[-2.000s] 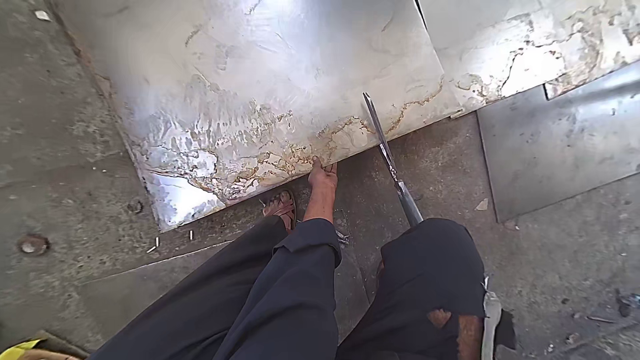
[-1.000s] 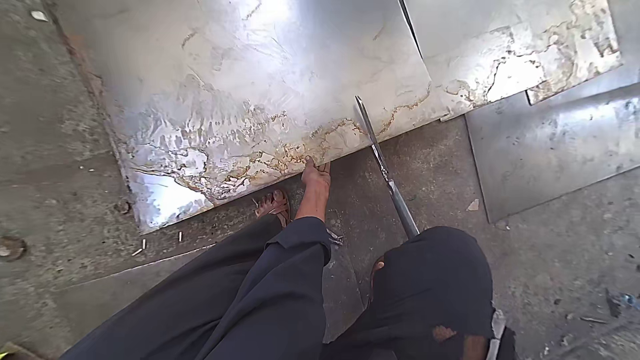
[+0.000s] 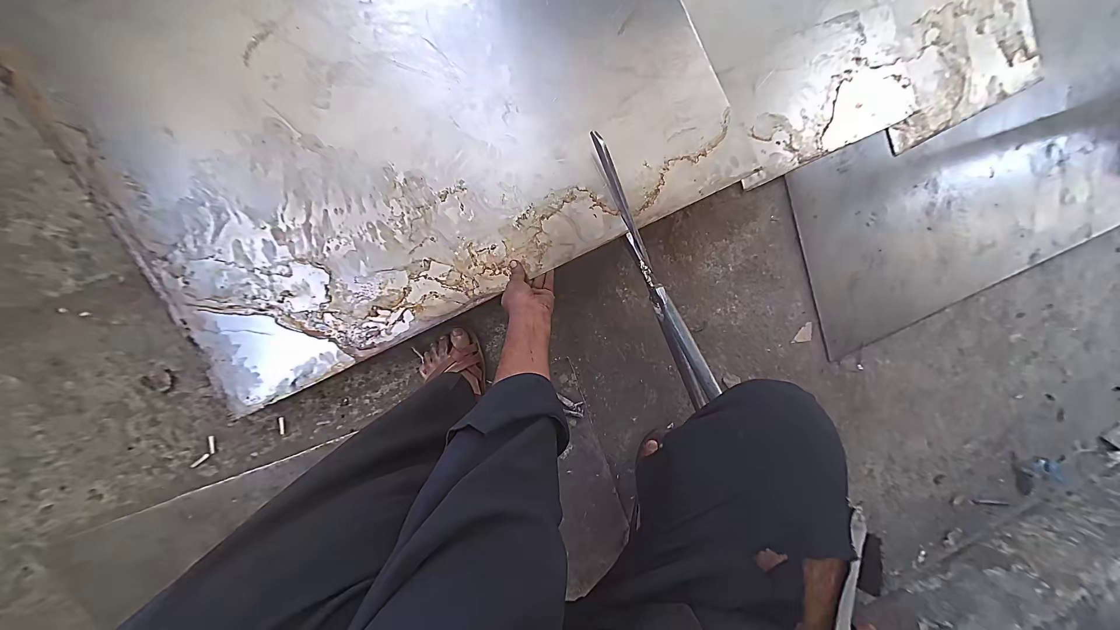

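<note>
My left hand (image 3: pixel 529 293) grips the near edge of a large stained metal sheet (image 3: pixel 420 149), thumb on top and the other fingers partly hidden under the edge. To its right, long-bladed metal snips (image 3: pixel 669 315) reach from beside my bent knee, their narrow blades over the sheet's near edge and the tip above its surface. The blades look nearly together; the handles are hidden by the knee. My right hand is not in view.
More metal sheets overlap at the upper right, one grey sheet (image 3: pixel 927 254) lying on the concrete floor. My sandalled foot (image 3: pixel 455 357) is close to the large sheet's edge. Small scraps (image 3: pixel 203 455) lie at left, and debris (image 3: pixel 1041 468) at right.
</note>
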